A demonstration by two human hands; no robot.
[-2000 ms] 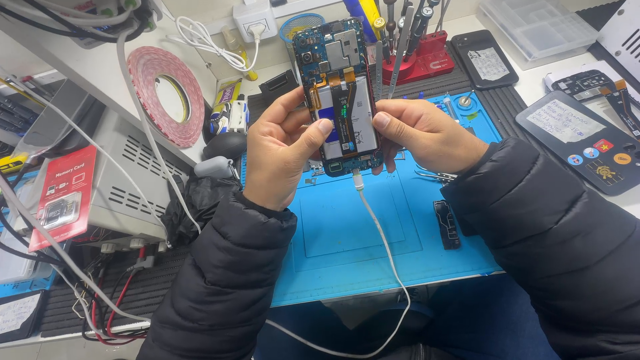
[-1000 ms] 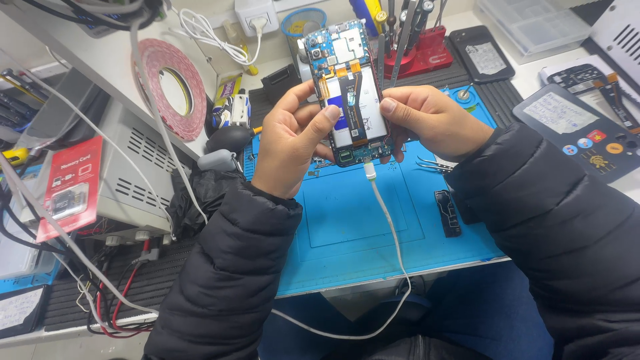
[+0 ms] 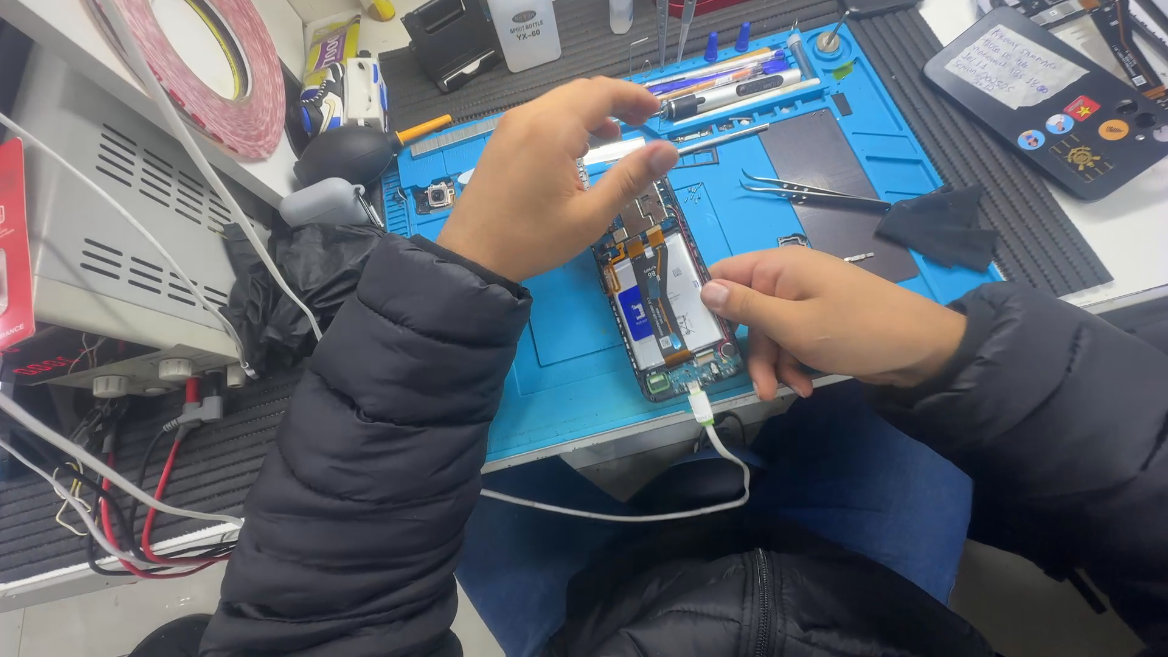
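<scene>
An opened smartphone point(image 3: 671, 292) lies on the blue silicone repair mat point(image 3: 566, 310), its battery, flex cables and boards exposed. A white USB cable point(image 3: 701, 406) is plugged into its lower end. My left hand point(image 3: 570, 169) is above the phone's upper end, thumb and fingers apart with nothing between them, and hides part of that end. Beside the phone's right edge is my right hand point(image 3: 803, 315), fingers curled and thumb tip close to the frame; whether it grips the edge is unclear. Metal tweezers point(image 3: 817, 193) lie to the right, their rear end by a black cloth point(image 3: 944, 226).
Screwdrivers and pens point(image 3: 730, 91) lie in the mat's upper tray. A black air blower point(image 3: 347, 155), a grey case point(image 3: 324, 203) and a power supply point(image 3: 137, 210) stand at left. A dark phone back cover point(image 3: 1049, 96) with stickers lies at upper right.
The phone was held up in both hands and now rests on the mat. My left hand has let go of it. The view has shifted downward.
</scene>
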